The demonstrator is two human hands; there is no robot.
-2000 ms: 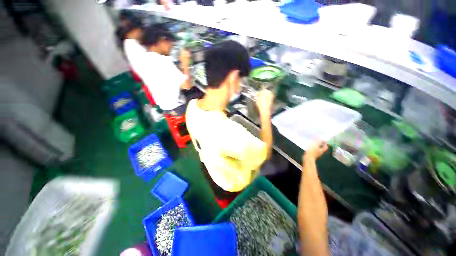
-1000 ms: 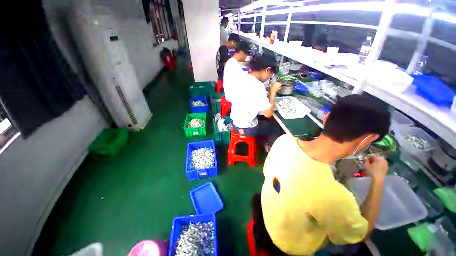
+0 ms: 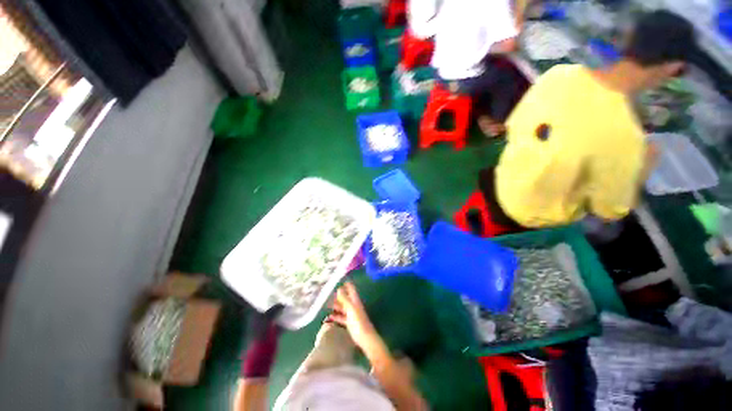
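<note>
The white parts tray (image 3: 238, 262) is tilted in front of me, with a loose heap of small white-and-green parts (image 3: 309, 249) in it. My left hand (image 3: 265, 325), in a dark glove with a maroon cuff, grips the tray's near edge; its fingertips are partly hidden. My bare right hand (image 3: 346, 307) is just off the tray's right near side, slightly blurred, fingers apart and nothing seen in it. A blue parts bin (image 3: 394, 238) full of small parts stands right of the tray, with part of a pink-purple stool (image 3: 356, 258) between them.
A blue lid (image 3: 469, 261) rests partly over a large teal crate (image 3: 598, 281) of parts. A smaller blue lid (image 3: 396, 186) lies behind the near bin. A carton (image 3: 197, 341) of parts stands left. A person in yellow (image 3: 570, 148) sits right. More bins stand in a row behind.
The view has swung down and left from the bench. The filled tray and both hands are now in front of me; one second ago no hand showed and only a tray corner was visible.
</note>
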